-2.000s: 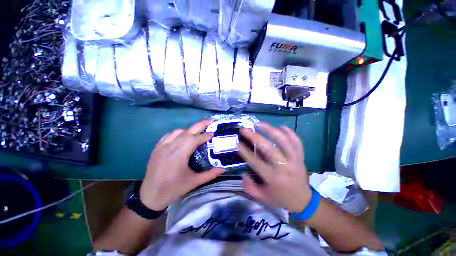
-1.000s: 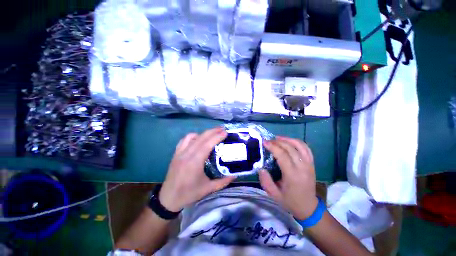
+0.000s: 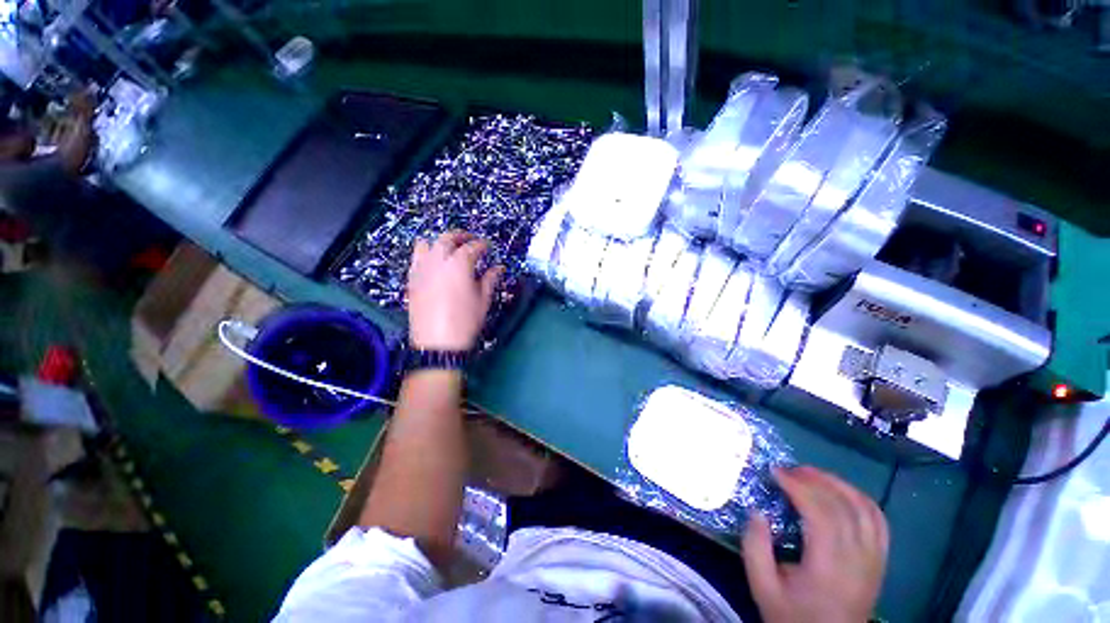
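A white rounded-square housing (image 3: 691,447) lies on its clear crinkled bag on the green bench, its smooth outer face up. My right hand (image 3: 824,545) is at the bag's right side, thumb and fingers apart around the bag's edge; whether it grips the bag is unclear. My left hand (image 3: 449,292) is over the parts tray's heap of small wired components (image 3: 517,164), its fingers bent down among them. Its fingertips are partly hidden, so I cannot tell whether it holds a component.
Bagged housings (image 3: 663,292) stand in rows behind the housing. The FUMA screw feeder (image 3: 931,323) is at the right, beside a green box (image 3: 1077,359). A flat black tray (image 3: 337,177) lies beyond the parts tray. A blue bucket (image 3: 319,368) and a carton (image 3: 201,323) are below the bench.
The view has swung left. The housing, earlier inner face up between both hands, now lies outer face up. My left hand has left it and reached to the parts tray; my right hand stayed beside the bag.
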